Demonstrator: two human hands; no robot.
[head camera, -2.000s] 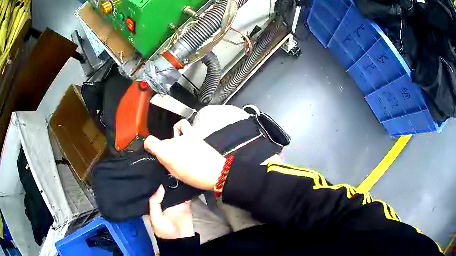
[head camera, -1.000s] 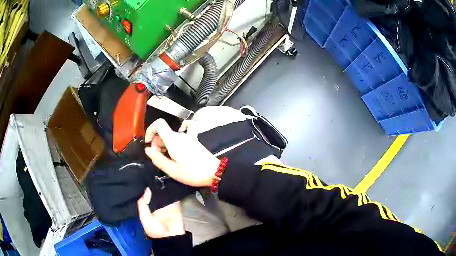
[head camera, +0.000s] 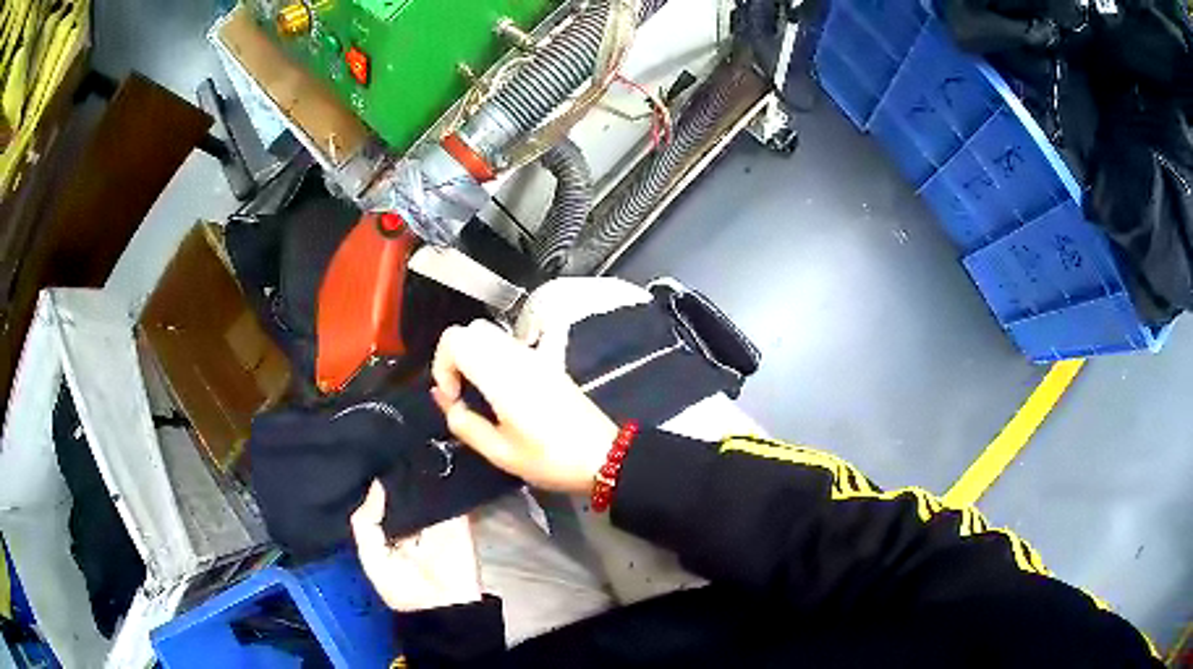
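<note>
A black fabric bag piece (head camera: 314, 486) with a pale curved line and a small silvery ring lies over my lap, below the orange-red nozzle head (head camera: 363, 303). My left hand (head camera: 416, 562) grips its lower edge, thumb on top and fingers partly hidden. My right hand (head camera: 523, 405), with a red bead bracelet, is over the upper part of the piece, right of the nozzle's lower end. Its fingertips are curled together; whether they pinch fabric or thread cannot be told. Another black piece (head camera: 628, 346) with a silvery line lies over my knee.
A green machine (head camera: 419, 65) with a grey ribbed hose (head camera: 556, 79) stands ahead. A blue bin (head camera: 968, 170) heaped with black bags is at upper right. An open carton (head camera: 209, 346), a white bin (head camera: 105, 379) and a blue crate (head camera: 347, 608) are at left.
My right hand has moved right, away from the nozzle's lower end, with its fingers curled in. My left hand still holds the lower edge of the piece.
</note>
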